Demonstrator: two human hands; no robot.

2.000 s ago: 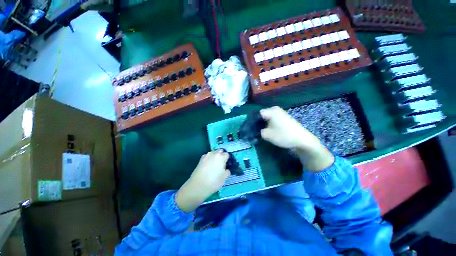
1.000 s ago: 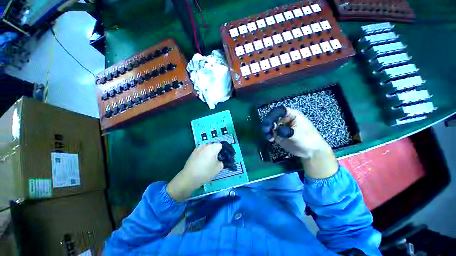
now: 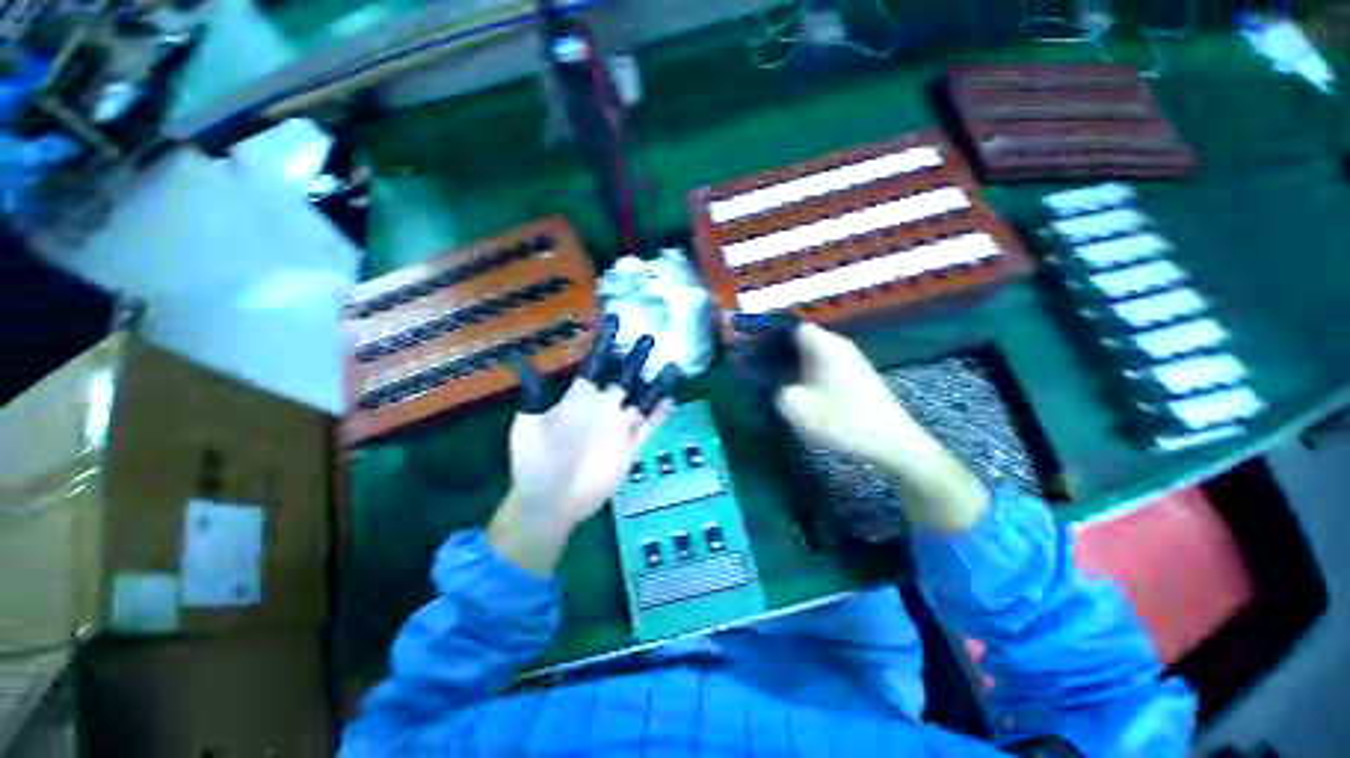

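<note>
The pale green fixture [image 3: 689,598] lies in front of me, with small black parts standing in its upper and lower slots. My left hand [image 3: 575,430] is palm up at the fixture's upper left, its black-covered fingers spread and nothing in it. My right hand [image 3: 832,388] is right of the fixture, by the upper left edge of the screw bin [image 3: 948,437]. Its dark fingertips are blurred, and whether it holds anything cannot be told. Small grey screws fill the bin.
A red-brown tray of black parts [image 3: 467,329] is at left, another with white pieces [image 3: 859,230] behind the bin. A white crumpled cloth [image 3: 659,308] lies between them. Silver-white strips [image 3: 1162,314] and a dark brown tray [image 3: 1066,126] are at right, cartons [image 3: 222,459] at left.
My left hand has come off the fixture, moved up and opened. My right hand has moved from over the screws to the bin's upper left edge. The view has tilted and shows more of the bench rear.
</note>
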